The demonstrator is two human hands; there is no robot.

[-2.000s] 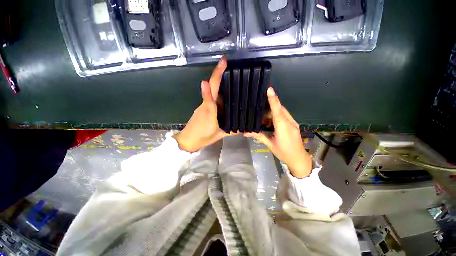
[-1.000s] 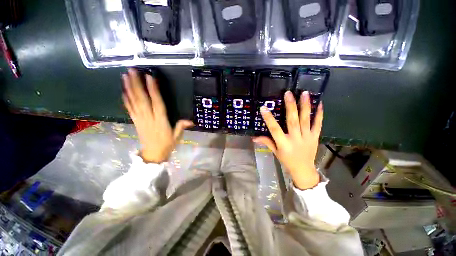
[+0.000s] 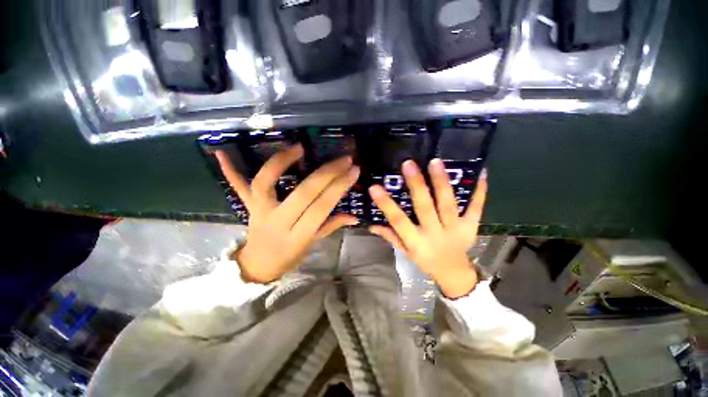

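A row of several black handsets lies face up, side by side, on the dark green mat just below the tray. My left hand lies spread over the left handsets, hiding most of their keys. My right hand lies spread over the right handsets, fingertips near their centre keys. Both hands rest on top with fingers apart and grip nothing that I can see. The clear blister tray is behind the row, with black phone backs showing pale ovals in its pockets.
The dark green mat runs along the bench, its front edge just below my hands. Pale metal equipment with a yellowish hose is at the lower right. A blue object is on the floor side at lower left.
The handsets went from an upright block between my hands to a face-up row. Since then my left hand moved right onto the row's left end. The tray appears larger and shifted in view.
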